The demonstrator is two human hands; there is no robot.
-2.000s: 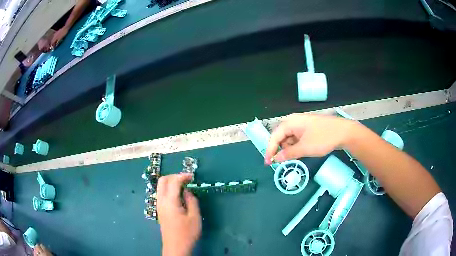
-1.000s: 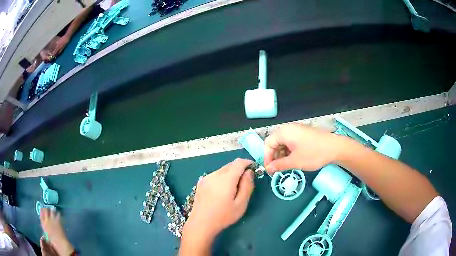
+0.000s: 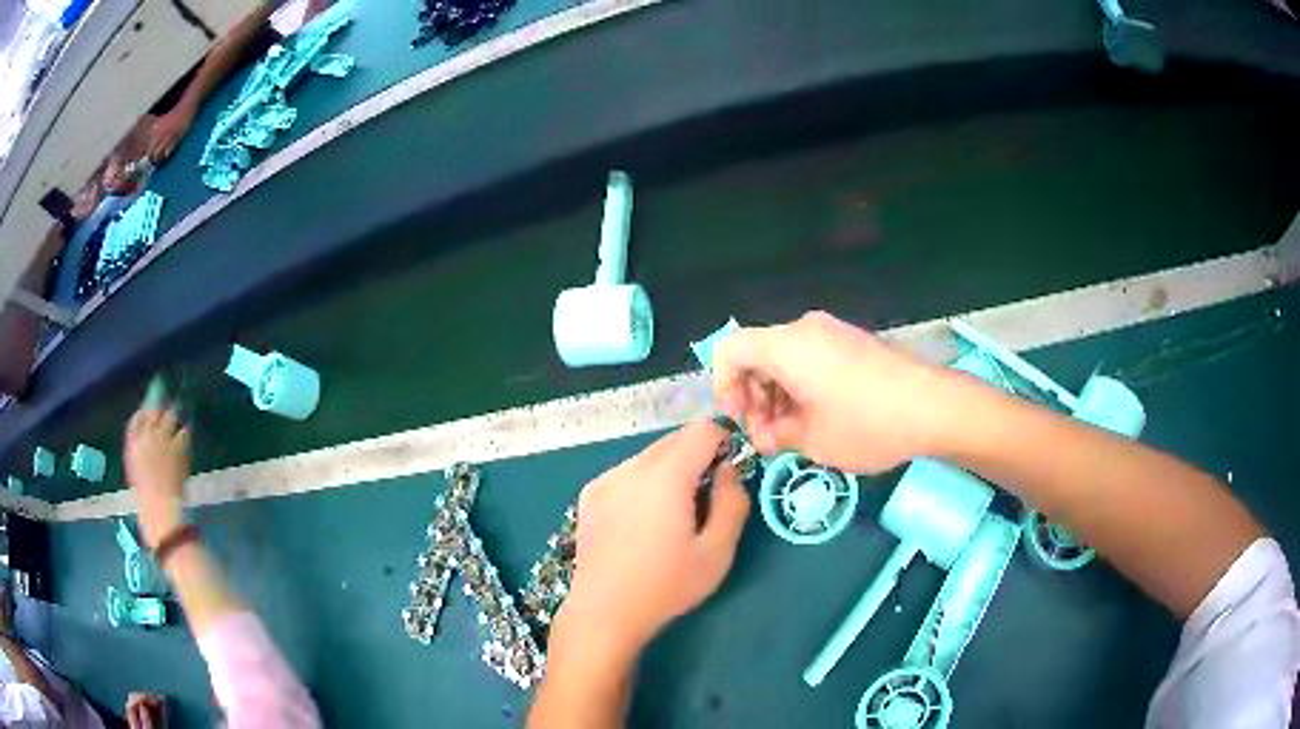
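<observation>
My left hand (image 3: 656,534) is closed at the fingertips on a small knobbly circuit board piece (image 3: 743,453). My right hand (image 3: 820,392) is beside it, fingers curled and pinched over the handle of a teal housing. What its fingertips hold is hidden. The handle's end (image 3: 714,342) shows past my right hand over the pale rail, and the housing's round grille (image 3: 808,499) shows below. Rows of small boards (image 3: 459,556) lie on the green bench left of my left hand, partly hidden by it.
More teal housings (image 3: 937,513) lie on the bench at right, partly behind my right forearm. Beyond the rail (image 3: 357,467), the dark belt carries housings (image 3: 603,325). Another person's hand (image 3: 157,456) reaches over the belt at left. Teal parts (image 3: 264,107) lie on the far shelf.
My hands stay close together, shifted slightly left. The housing on the belt has moved left. The other person's arm has reached out over the belt at left. The bench boards were rearranged since the earliest frame.
</observation>
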